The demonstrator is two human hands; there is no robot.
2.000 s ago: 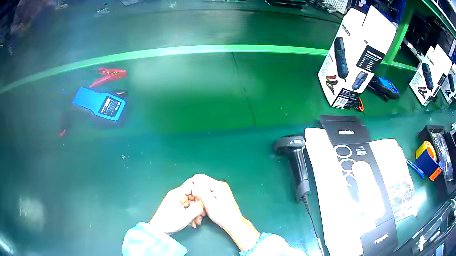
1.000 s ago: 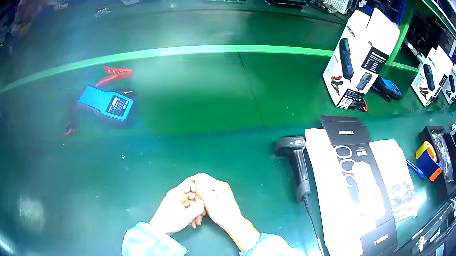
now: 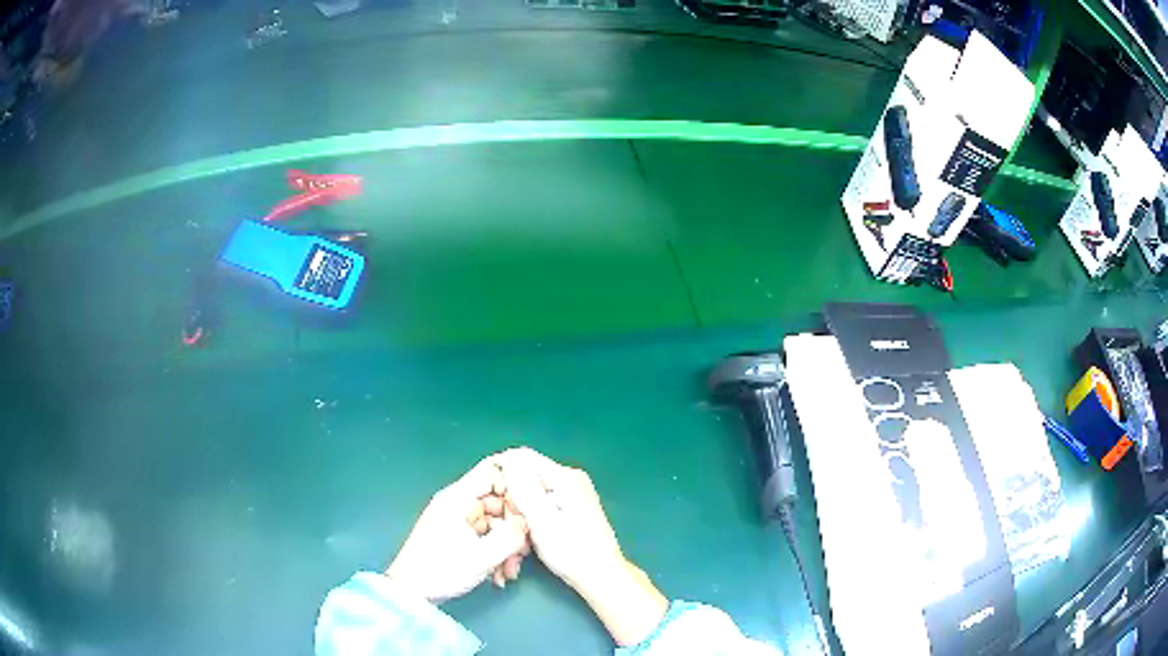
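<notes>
My left hand (image 3: 457, 532) and my right hand (image 3: 560, 519) are clasped together over the near part of the green bench. Their fingers are folded against each other, and no object shows in them; the inside of the clasp is hidden. A blue battery tester (image 3: 295, 264) lies on the belt at the upper left, with a red clamp (image 3: 314, 192) just beyond it. A barcode scanner (image 3: 770, 429) lies right of my hands, beside the flat box blanks (image 3: 884, 500).
An open retail box (image 3: 932, 160) stands at the upper right, with another tester (image 3: 1005, 233) behind it. More boxes (image 3: 1104, 205) stand further right. A tape roll (image 3: 1099, 417), a blue pen-like item (image 3: 1066, 438) and a black parts tray (image 3: 1134, 372) lie at the right edge.
The blue tester and its clamp have moved right along the belt. The standing boxes have also shifted slightly right. A blue item has appeared at the left edge. My hands have stayed clasped in place.
</notes>
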